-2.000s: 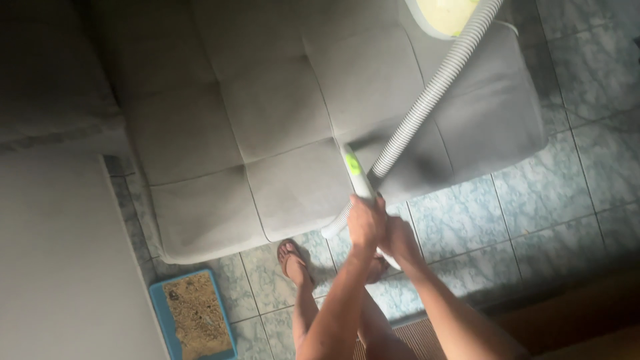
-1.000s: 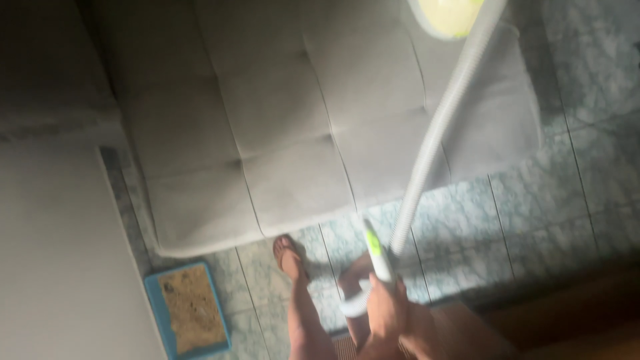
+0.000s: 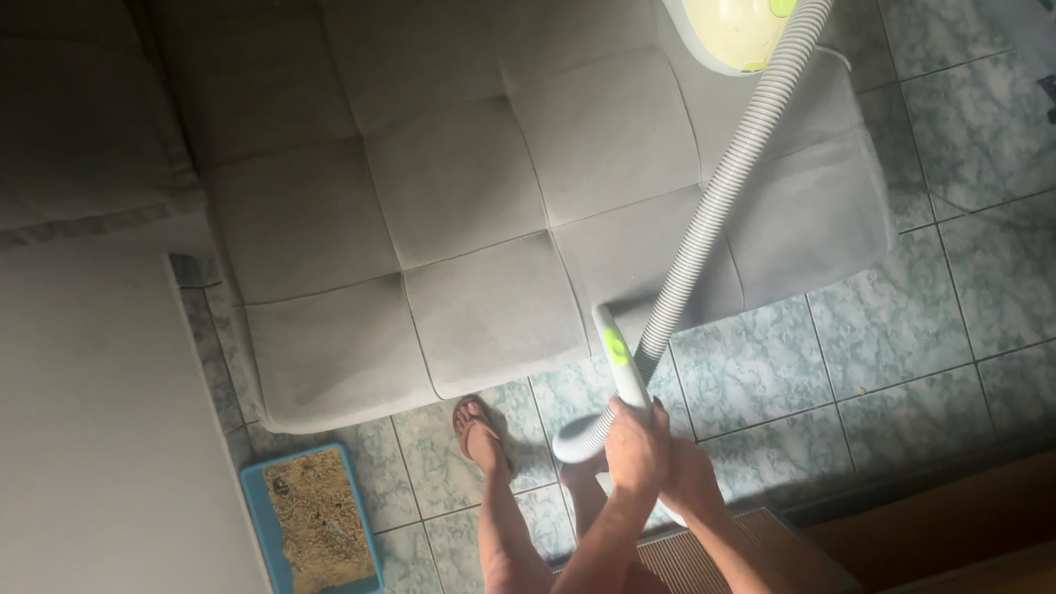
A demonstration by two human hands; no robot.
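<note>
A white and green plastic vacuum cleaner handle (image 3: 624, 363) points up toward the front edge of a grey tufted sofa seat (image 3: 478, 305). My left hand (image 3: 635, 445) is closed around its lower part. Close beside it on the right, my right hand (image 3: 690, 477) grips the same piece lower down, its fingers partly hidden. A grey ribbed vacuum hose (image 3: 716, 206) runs from the upper right down behind the handle. At the top, a white and yellow-green vacuum cleaner body (image 3: 730, 37) rests on the seat. A white curved part (image 3: 580, 439) shows left of my hands.
Marbled tiles (image 3: 759, 371) cover the floor. A blue tray of litter (image 3: 322, 528) lies at the lower left beside a pale wall (image 3: 99, 396). My sandalled foot (image 3: 476, 429) stands before the sofa, and a ribbed mat (image 3: 693, 557) lies below my hands.
My hands and the vacuum handle have moved up toward the sofa since one second ago, when they were lower. The hose, blurred then, now shows its ribs.
</note>
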